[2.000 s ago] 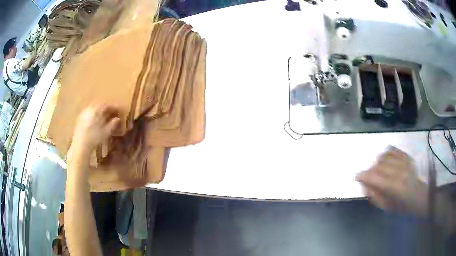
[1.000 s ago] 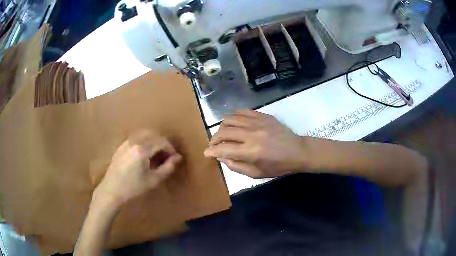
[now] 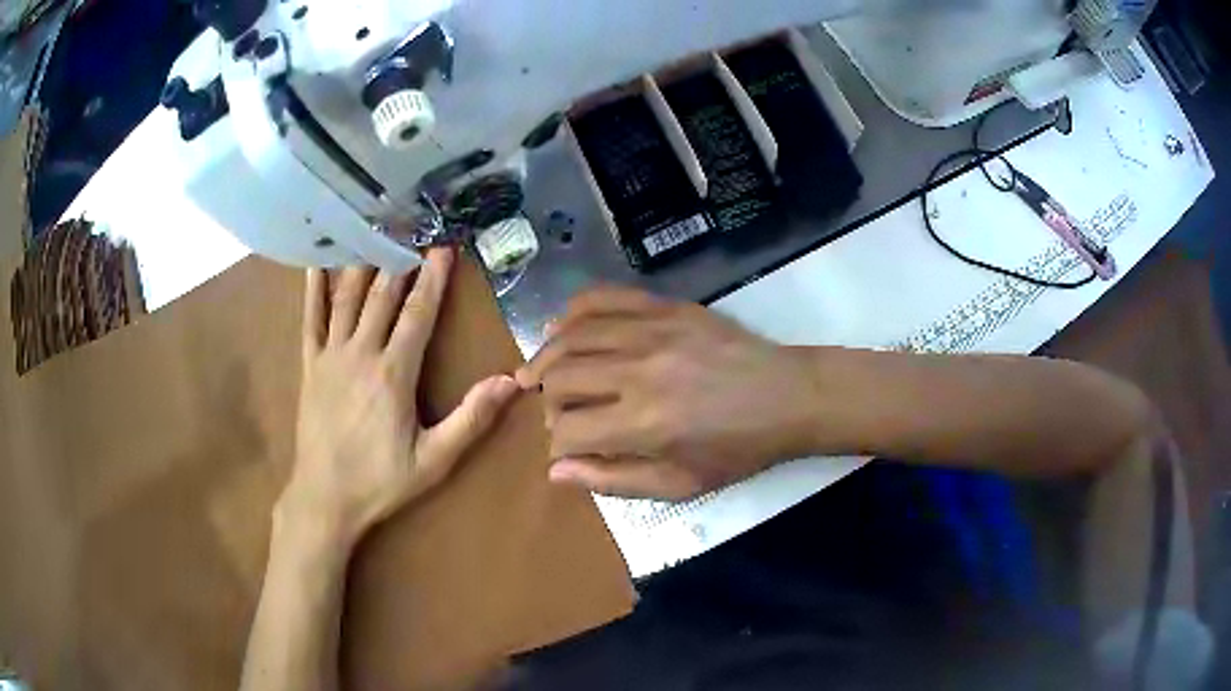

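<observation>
A brown garment panel [image 3: 513, 567] lies flat on the table, its upper edge under the sewing machine head [image 3: 311, 162]. My left hand [image 3: 371, 385] lies flat on the panel, fingers spread and pointing at the needle area, thumb out to the right. My right hand [image 3: 662, 392] is at the panel's right edge, fingers curled, its fingertips close to my left thumb. Whether it pinches the edge or a label is hidden. The needle and presser foot are mostly hidden by the head and fingertips.
A label box [image 3: 583, 149] with three compartments of black labels stands on the machine bed [image 3: 702, 270]. Pink-handled thread snips [image 3: 1067, 230] on a black cord lie to its right, by the ruler marks. Stacked brown pieces [image 3: 74, 290] are at far left. Brown fabric [image 3: 1147, 365] shows at the right.
The view has shifted closer to the machine. My left hand has opened out flat and moved up to the needle area. My right hand, over the table earlier, is now at the panel's right edge.
</observation>
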